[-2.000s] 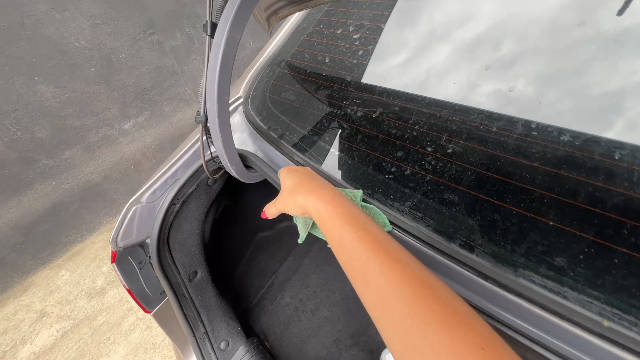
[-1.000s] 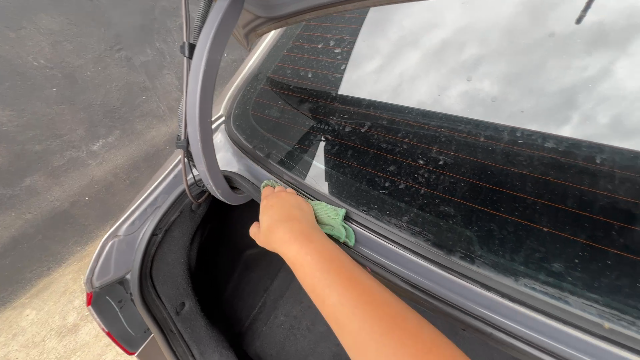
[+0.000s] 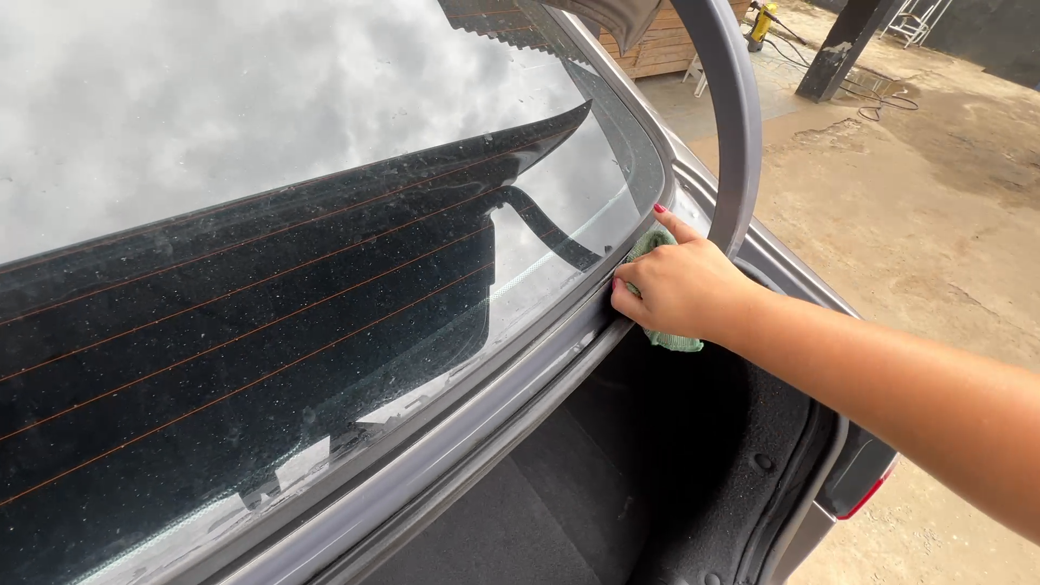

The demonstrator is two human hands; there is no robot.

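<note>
My right hand reaches in from the right edge and presses a crumpled green cloth against the painted body strip at the corner below the rear window. Part of the cloth hangs over the rim of the open car trunk; the rest is under my palm and fingers. One finger with a red nail stretches toward the glass edge. The curved trunk lid hinge arm stands right beside the hand. My left hand is out of view.
A rubber seal edges the trunk opening. The tail light sits at the lower right. Beyond the car are concrete ground, a dark post, a hose and a yellow machine.
The view has swung from one side of the trunk to the other. My right hand, with the green cloth, has moved from the left corner of the window's lower edge to the right corner.
</note>
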